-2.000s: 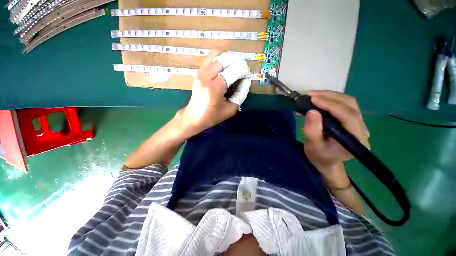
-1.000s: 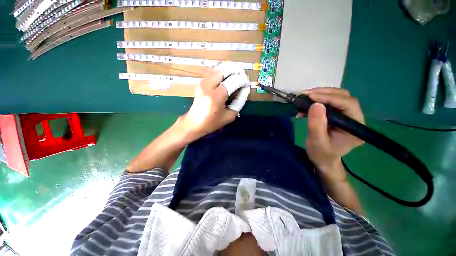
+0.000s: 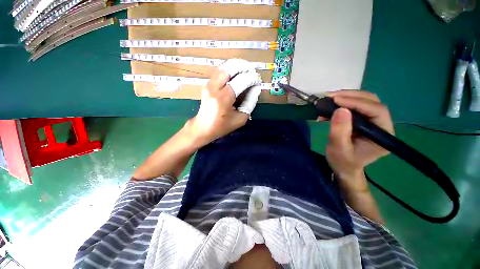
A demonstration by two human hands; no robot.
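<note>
My left hand (image 3: pixel 223 100), with white finger cots, holds the nearest LED strip (image 3: pixel 163 79) near its right end, which meets the lowest board of the green PCB panel (image 3: pixel 285 43). My fingers hide part of the strip. My right hand (image 3: pixel 360 128) grips the black soldering iron (image 3: pixel 387 140); its metal tip is at the lowest board, touching or just above it. Several more LED strips (image 3: pixel 173 44) lie parallel above, their orange ends at the panel. A thin dark line, perhaps a wire, runs slantwise from the strips to my left hand.
The brown cardboard mat (image 3: pixel 158 33) lies under the strips, with a grey board (image 3: pixel 331 52) to its right. A fanned strip pile (image 3: pixel 63 23) is upper left. Cutters (image 3: pixel 458 86) and a clear, palm-sized item (image 3: pixel 451 8) are at the right. A red stool or crate (image 3: pixel 63 141) stands lower left.
Since one second ago the iron and my right hand have moved slightly right and up. My left hand stays at the strip's end. The view has shifted a little.
</note>
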